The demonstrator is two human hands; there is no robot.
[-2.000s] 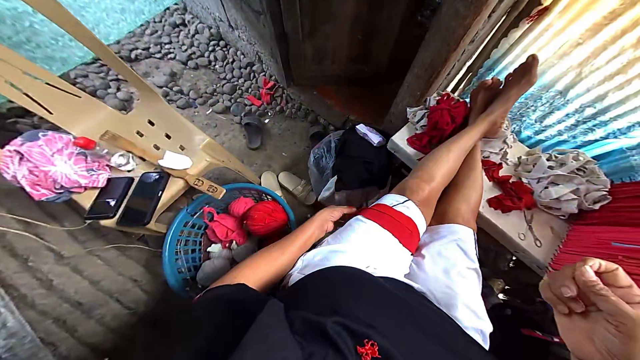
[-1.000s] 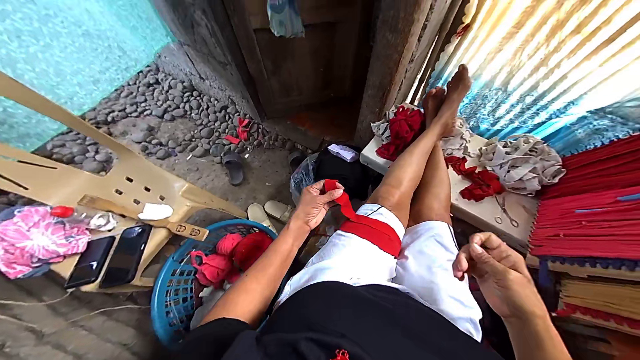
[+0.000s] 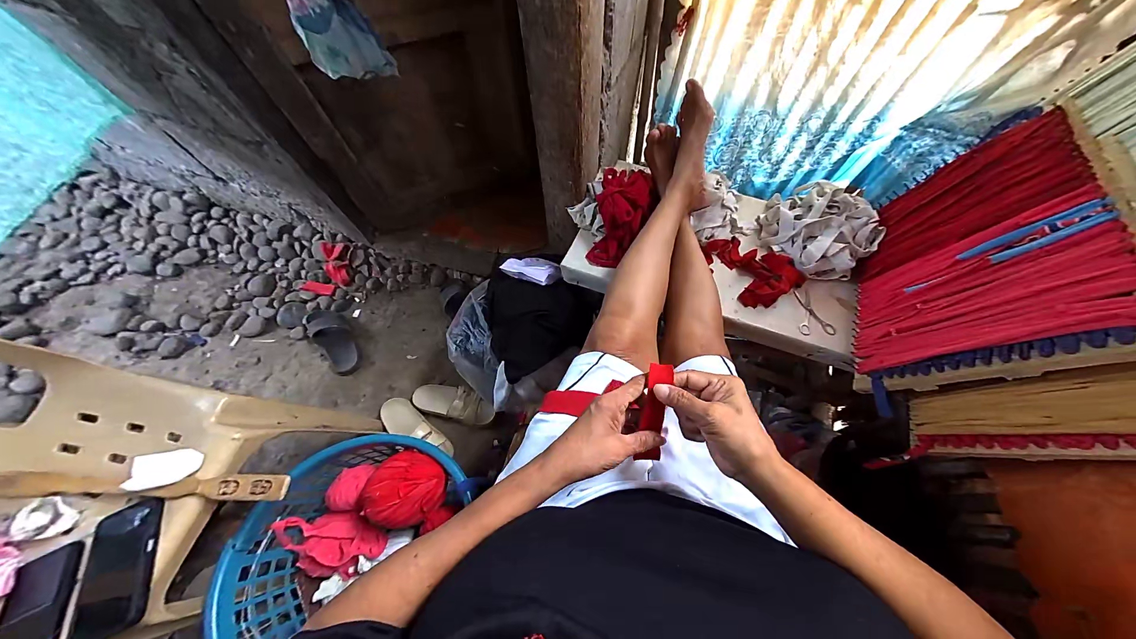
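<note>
Over my lap, my left hand [image 3: 608,432] and my right hand [image 3: 717,415] meet on a red fabric strip [image 3: 655,399], pinched between the fingers of both. Part of the strip stands up between the hands, and another red band [image 3: 568,403] lies across my thigh on the white shorts [image 3: 532,444]. To the left, a blue plastic basket [image 3: 232,568] holds a red fabric ball [image 3: 405,488] and pink and pale cloth pieces. Scissors [image 3: 814,312] lie on the bench beyond my knees, beside red strips [image 3: 770,279] and a heap of off-white strips [image 3: 821,229].
My crossed legs rest on a white bench [image 3: 745,311]. A red woven strip panel [image 3: 994,248] stands at right. A beige plastic chair [image 3: 53,408] at left bears phones [image 3: 120,564] and a wooden-handled tool [image 3: 240,486]. Slippers [image 3: 453,404] and a bagged black cloth [image 3: 531,315] are on the ground.
My right hand has come in from the right and now grips the red strip together with my left hand, which held it alone a second ago. The view has shifted.
</note>
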